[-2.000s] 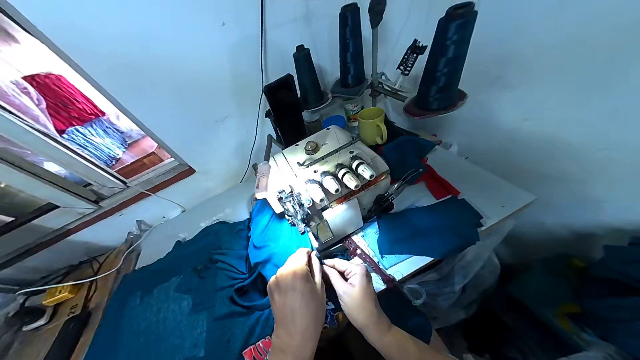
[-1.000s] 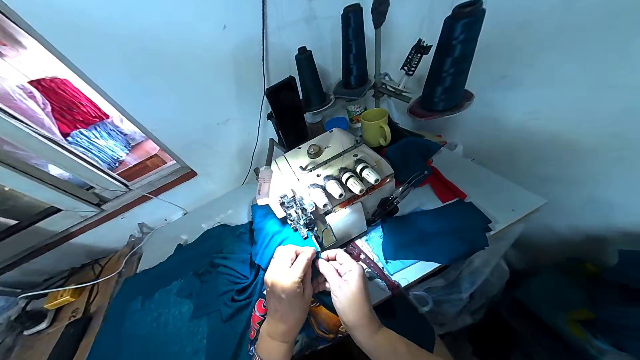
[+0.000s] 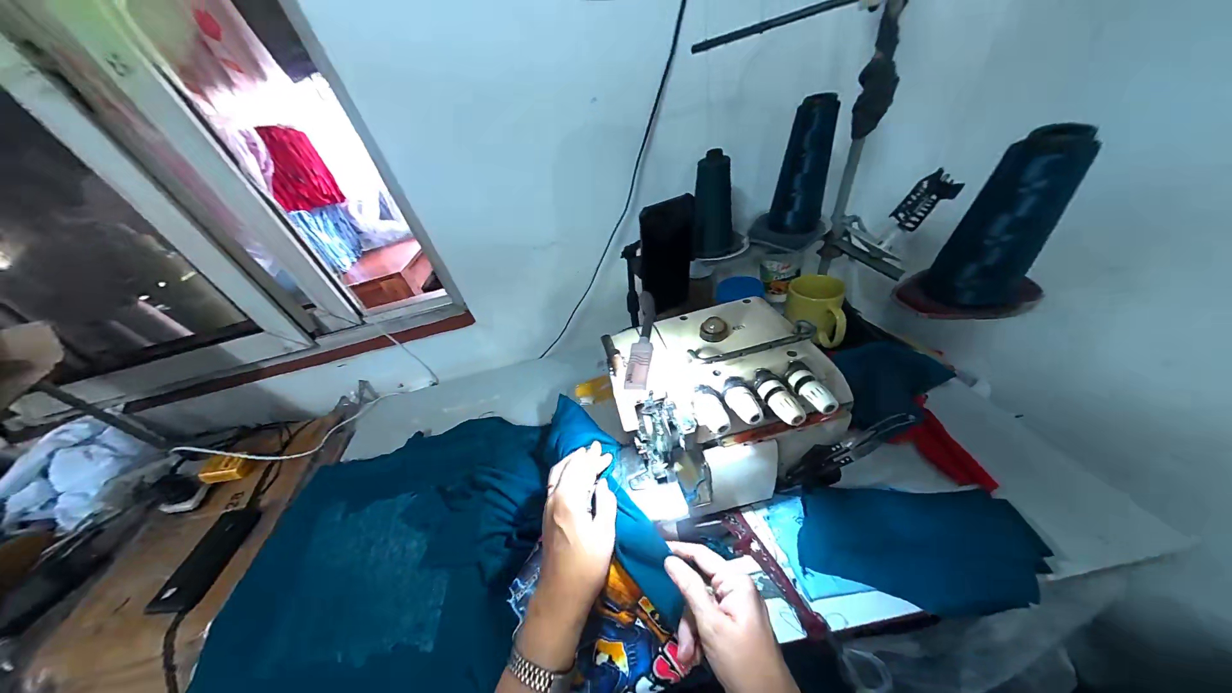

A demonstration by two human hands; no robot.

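A white overlock sewing machine [image 3: 731, 361] stands lit on the table, its looper and needle area at the left front. A teal fabric piece [image 3: 640, 544] runs taut in front of it. My left hand [image 3: 577, 510] pinches that fabric at its upper part, close to the needle area. My right hand [image 3: 722, 606] grips its lower right edge between thumb and fingers. Beneath my hands lies a colourful printed cloth [image 3: 616, 654]. More teal fabric [image 3: 385, 549] spreads over the table at the left, and a folded teal piece [image 3: 914, 549] lies at the right.
Dark thread cones [image 3: 1011, 217] stand behind the machine with a yellow mug [image 3: 816, 306] and an upright black phone [image 3: 666, 252]. Red cloth [image 3: 948, 448] lies to the right. A wooden surface [image 3: 106, 635] at far left holds a black power adapter [image 3: 204, 561] and cables. A window [image 3: 327, 231] is upper left.
My hands were close together at the machine's front; now they are apart, with teal fabric stretched between them. My left hand has moved up beside the needle area. The view has shifted left.
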